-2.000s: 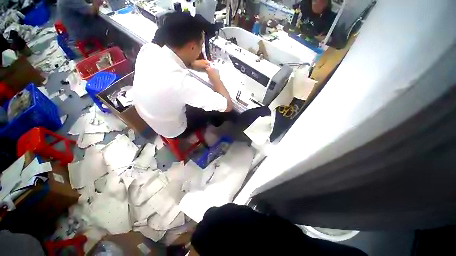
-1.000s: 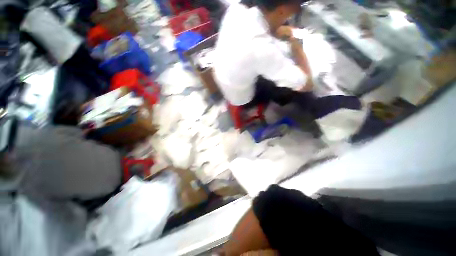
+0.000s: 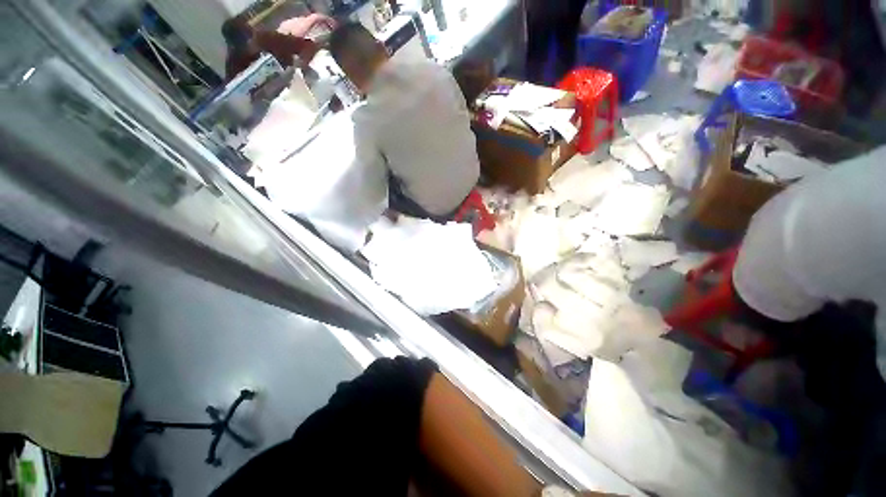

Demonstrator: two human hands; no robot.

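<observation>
One of my forearms in a black sleeve lies along the white window ledge [image 3: 525, 424] at the bottom; which arm it is cannot be told. Its hand is cut off by the lower edge, and my other hand is out of the picture. Just beyond the ledge, a crumpled white sheet [image 3: 432, 267] lies over a cardboard box [image 3: 503, 309]. Cream cut pieces [image 3: 573, 301] are heaped on the floor. A seated person in a grey shirt [image 3: 423, 136] has a large white cloth [image 3: 325, 184] in front of them.
A white-shirted person [image 3: 826, 233] sits at the right edge. A filled brown box [image 3: 520, 160], red stool [image 3: 591, 97], blue crate [image 3: 622, 58], blue stool [image 3: 758, 97] and red crate [image 3: 792, 78] stand behind. Left of the ledge are a curtain-like band and a black wheeled base [image 3: 219, 425].
The view has swung left and turned, so the white-shirted person is now at the right edge and the grey-shirted person and office floor show. My forearm now points to the lower right.
</observation>
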